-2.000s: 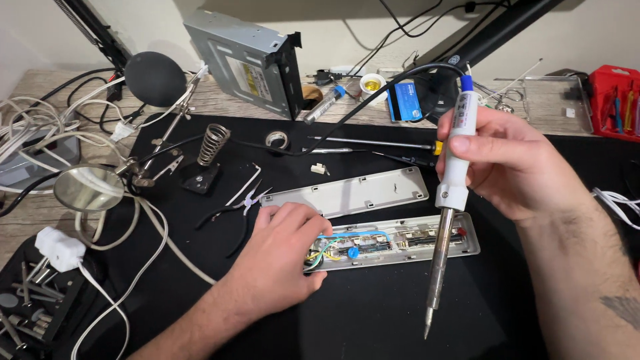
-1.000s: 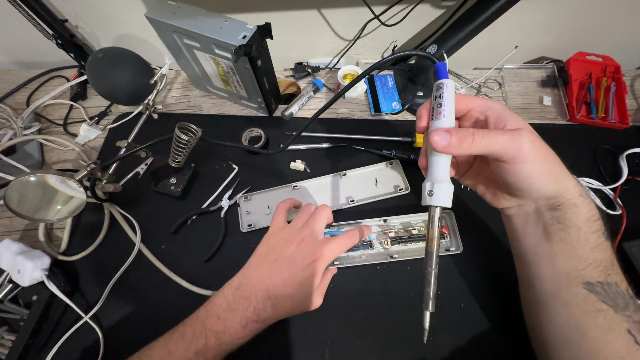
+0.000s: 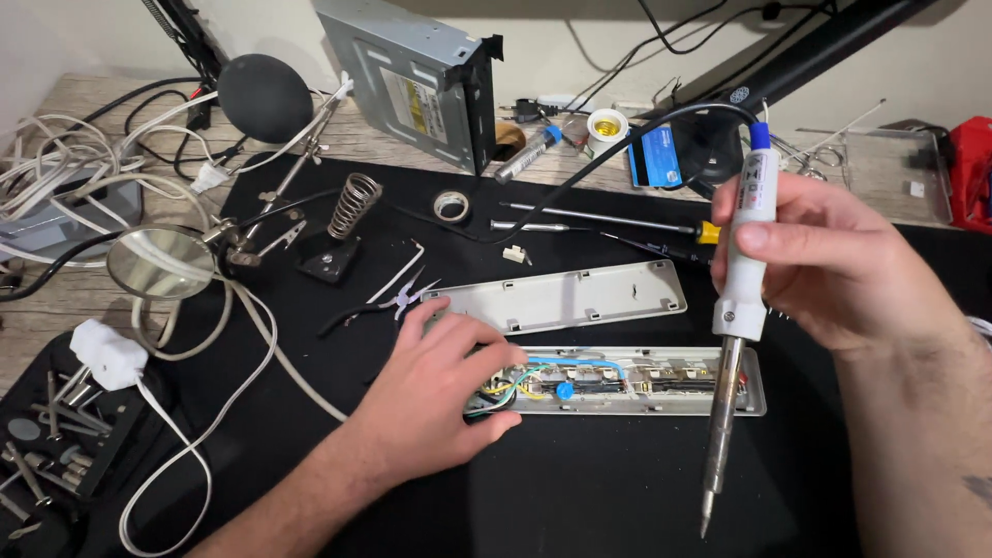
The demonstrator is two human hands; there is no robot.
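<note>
My right hand (image 3: 821,256) grips the white handle of a soldering iron (image 3: 745,256), its tip hanging down at the lower right, over the black mat. My left hand (image 3: 434,387) lies over the left end of an opened power strip housing (image 3: 756,387), thumb and fingers apart around it; whether it grips the edge is hidden. Inside the housing are blue, green and yellow wires, metal contacts and a blue round part (image 3: 565,390). Just behind lies the housing's cover (image 3: 573,298), inner side up. Pliers (image 3: 403,299) lie at my left fingertips.
A spring iron stand (image 3: 353,208), a roll of tape (image 3: 451,207) and screwdrivers (image 3: 604,217) lie behind the cover. At left are a helping-hand magnifier (image 3: 160,262), white cables and a black tray of bits (image 3: 116,457). A metal optical drive (image 3: 411,77) stands at the back.
My left hand has moved from over the wires, where it was one second ago, back to the housing's left end. The soldering iron stays in my right hand. The view has shifted slightly.
</note>
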